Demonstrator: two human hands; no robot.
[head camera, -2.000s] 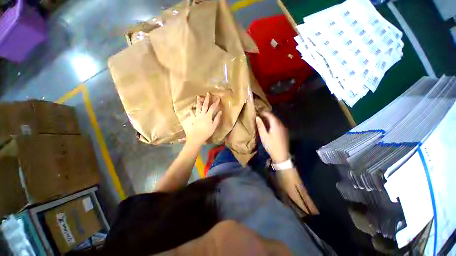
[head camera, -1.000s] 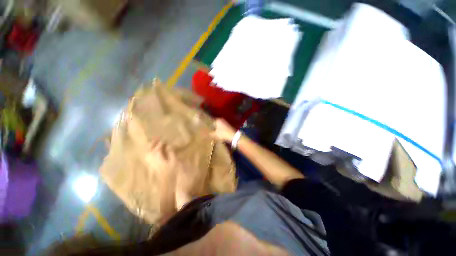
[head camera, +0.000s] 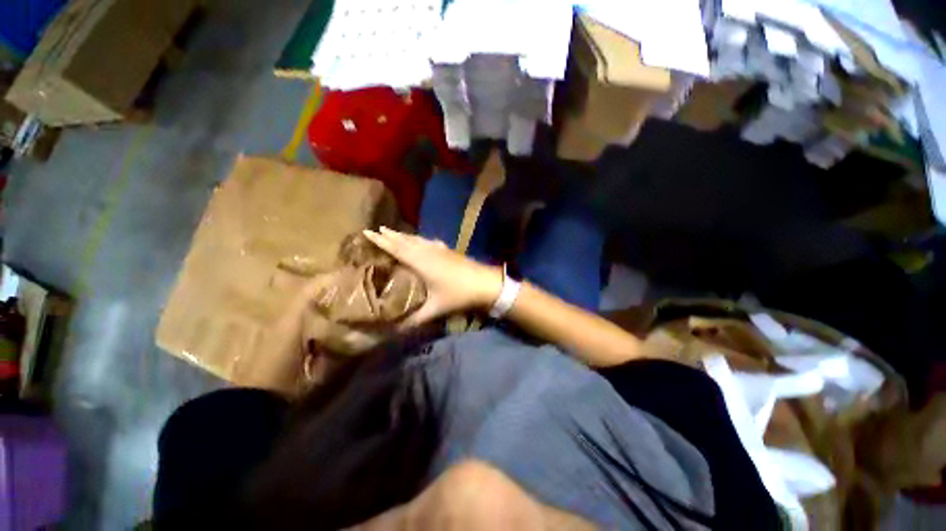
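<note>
A brown carton or kraft-wrapped block lies in front of me, left of my knees. My right hand, with a light wristband, is closed around a shiny crumpled brown wad at the near right side of the carton. The wad looks like bunched kraft paper or tape; I cannot tell which. My left hand is not visible; its black sleeve shows at the lower left and dark hair hides the area near it.
A red stool stands beyond the carton. Label sheets and stacked flat boxes lie on the table edge at the top. A round waste container with paper and white strips is at right. Another carton stands at upper left.
The view has turned right. The spread, loose kraft paper now appears as a smoother block with a crumpled wad. My right hand has moved onto the wad; my left hand has dropped out of sight.
</note>
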